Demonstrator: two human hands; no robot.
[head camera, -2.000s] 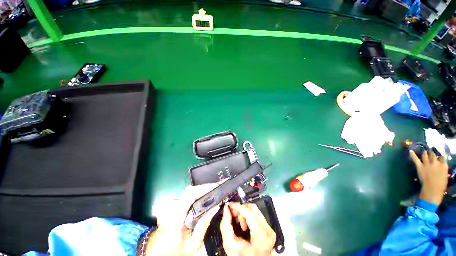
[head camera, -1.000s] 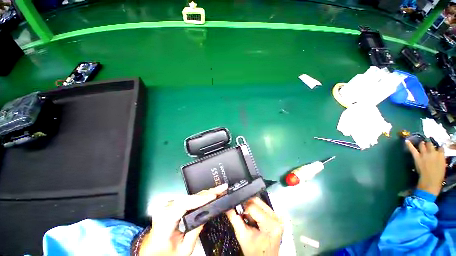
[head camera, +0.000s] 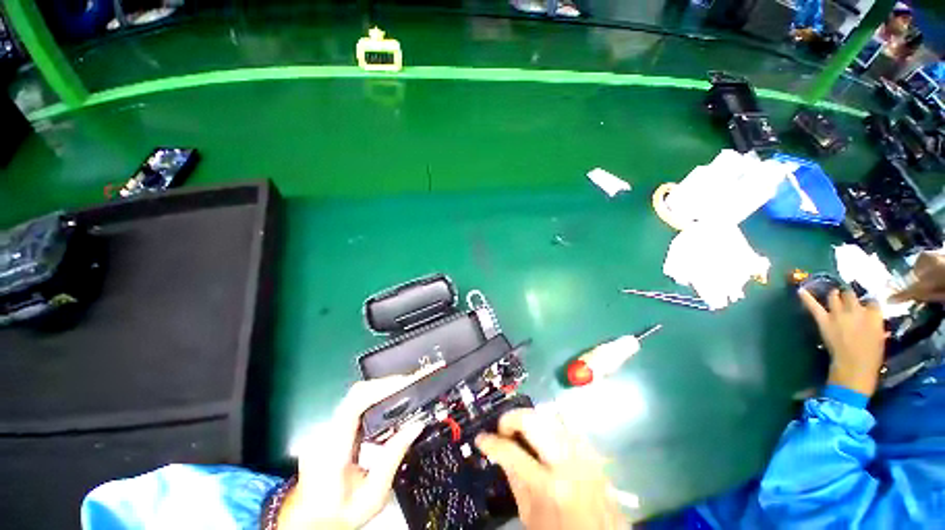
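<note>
The open black camera housing (head camera: 456, 487) lies low in the middle, its dotted inside facing up. My left hand (head camera: 347, 455) is closed around the near-left end of the long black inner panel (head camera: 440, 385), which is tilted above the housing. Red wires and small white connectors (head camera: 466, 449) show under the panel. My right hand (head camera: 554, 466) is over the right side of the housing, thumb and finger close to the wires. I cannot tell whether it grips a wire. The latch cover (head camera: 410, 303) lies at the far end.
A screwdriver (head camera: 611, 357) and tweezers (head camera: 668, 299) lie to the right, with white cloth (head camera: 715, 259) and a blue bin (head camera: 803, 193) beyond. A black tray (head camera: 254, 311) is on the left. Another person's hand (head camera: 852, 333) works at the right.
The inner panel has tipped back, so its board and red wires show. My right hand has moved from the panel's edge to the right over the housing. The view has shifted slightly.
</note>
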